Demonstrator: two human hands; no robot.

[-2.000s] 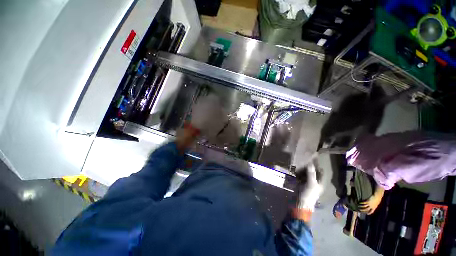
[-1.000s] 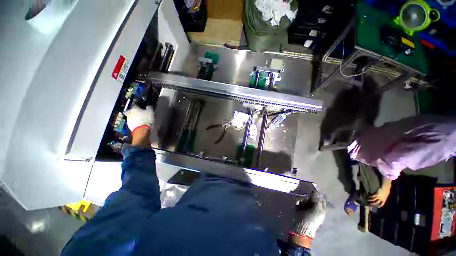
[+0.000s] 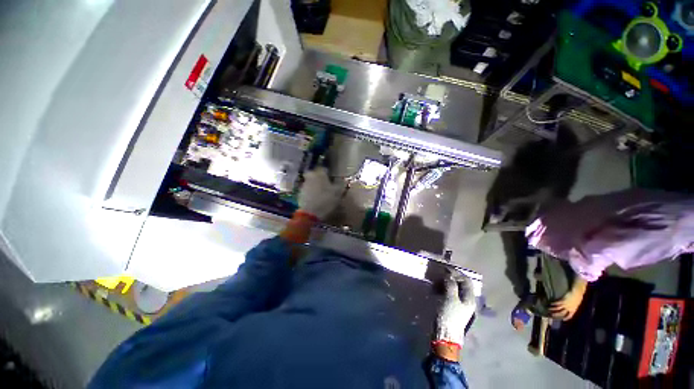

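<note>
A circuit board (image 3: 247, 152), white-looking with dark and orange parts, lies between two silver conveyor rails at the machine mouth. The near rail is (image 3: 380, 255) and the far rail is (image 3: 380, 129). My left hand (image 3: 321, 196), in a whitish glove with an orange cuff, is at the board's right edge. It is blurred, and a dark bluish shape shows beyond its fingers; whether it grips is unclear. My right hand (image 3: 454, 310), gloved, is at the right end of the near rail; its fingertips are against a dark area and its grip is unclear.
A white machine (image 3: 84, 114) stands left. Small green boards (image 3: 330, 85) lie on the metal table behind the far rail. A person's pink sleeve (image 3: 624, 232) and hand are at right, above black trays and a red-lined tray (image 3: 660, 342). A green-topped bench (image 3: 586, 68) stands back right.
The circuit board has come out of the machine mouth between the rails. My left hand has moved right from the mouth. My right hand has shifted slightly up and left to the rail end.
</note>
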